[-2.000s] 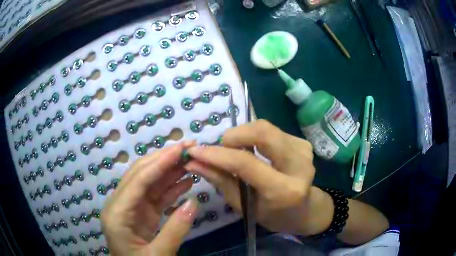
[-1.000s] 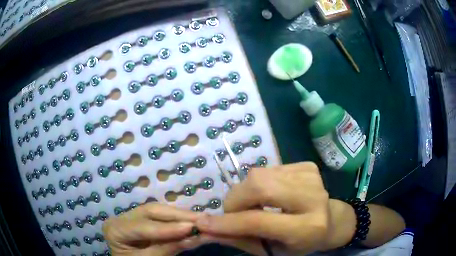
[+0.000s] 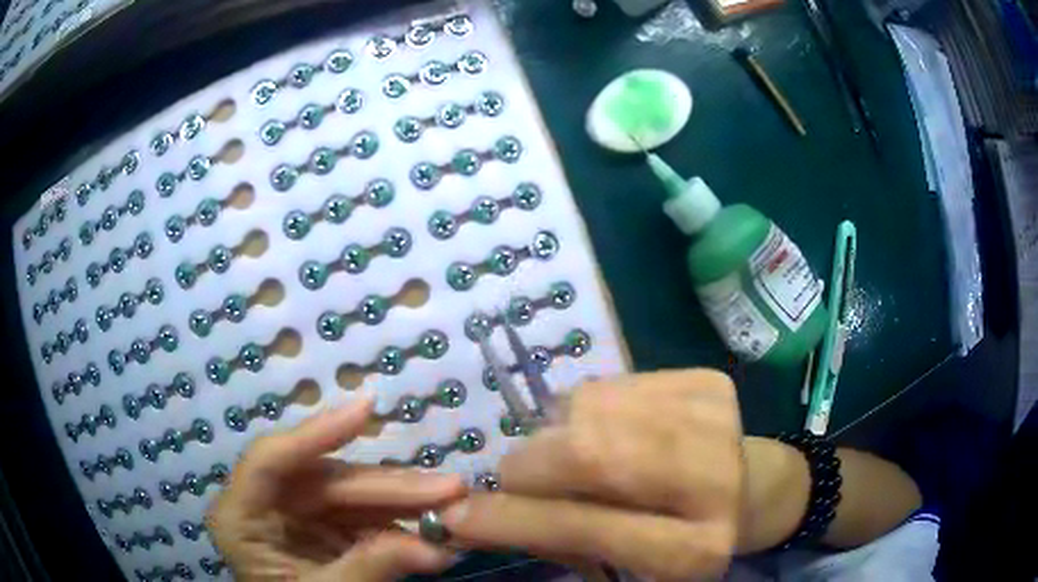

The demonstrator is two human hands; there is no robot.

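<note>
A small round metal piece [image 3: 434, 525] is between the fingertips of both hands at the lower middle. My left hand [image 3: 330, 500] has its thumb and a finger at the piece, with the index finger raised. My right hand [image 3: 637, 472] pinches the piece from the right and also holds tweezers [image 3: 518, 370], blurred, their prongs apart and pointing up over the tray. The white foam tray [image 3: 245, 68] bears rows of round metal pieces with green areas; several slots have an empty brown round place. My hands hide its lower part.
A green squeeze bottle [image 3: 757, 284] lies right of the tray, its needle tip at a white oval dish [image 3: 640, 110] with green smear. A teal slim tool [image 3: 834, 324] lies beside it. A thin brush [image 3: 769, 91], clear plastic and an orange-edged box [image 3: 746, 6] are at the back.
The hands first moved down, away from the tray's middle. The left index finger has since lifted, and the piece shows more between the fingers. The view has shifted slightly.
</note>
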